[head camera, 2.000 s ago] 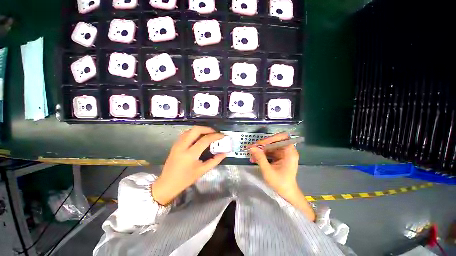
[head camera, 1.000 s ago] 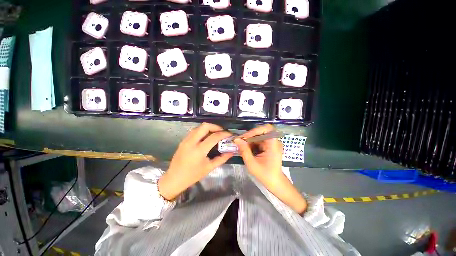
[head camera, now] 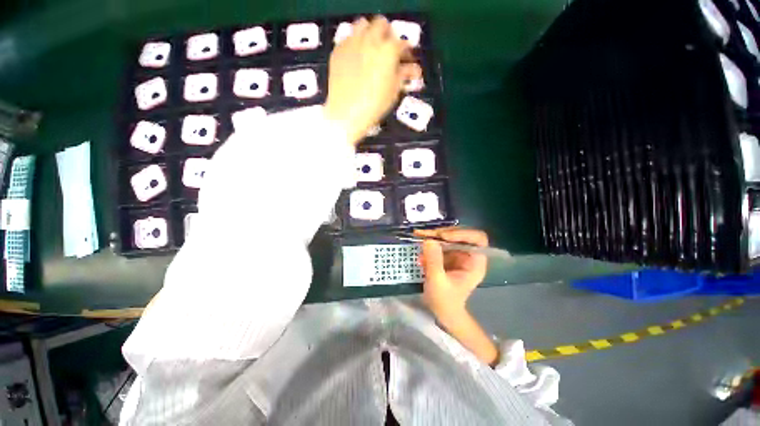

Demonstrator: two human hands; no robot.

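Observation:
The black blister tray (head camera: 287, 233) holds white housings with dark round centre holes, such as one at its front right corner (head camera: 421, 205). My left hand (head camera: 364, 76) is over the tray's back right part, back of the hand up; its fingertips are among the housings there, and whether they grip one is hidden. My right hand (head camera: 454, 265) holds the thin grey tweezers (head camera: 479, 249) at the bench's front edge, tip pointing left. The dotted adhesive sheet (head camera: 396, 264) lies in front of the tray, left of my right hand.
Tall stacked black trays (head camera: 625, 166) stand at right, with housings on top. Pale blank strips (head camera: 77, 200) and a banded bundle of dotted sheets (head camera: 17, 215) lie left. A blue bin (head camera: 637, 284) and yellow-black floor tape (head camera: 617, 340) show below the bench.
My left hand has moved from the bench's front edge to the back right of the tray. My right hand has separated from it. The view has shifted, showing more of the tray's back rows.

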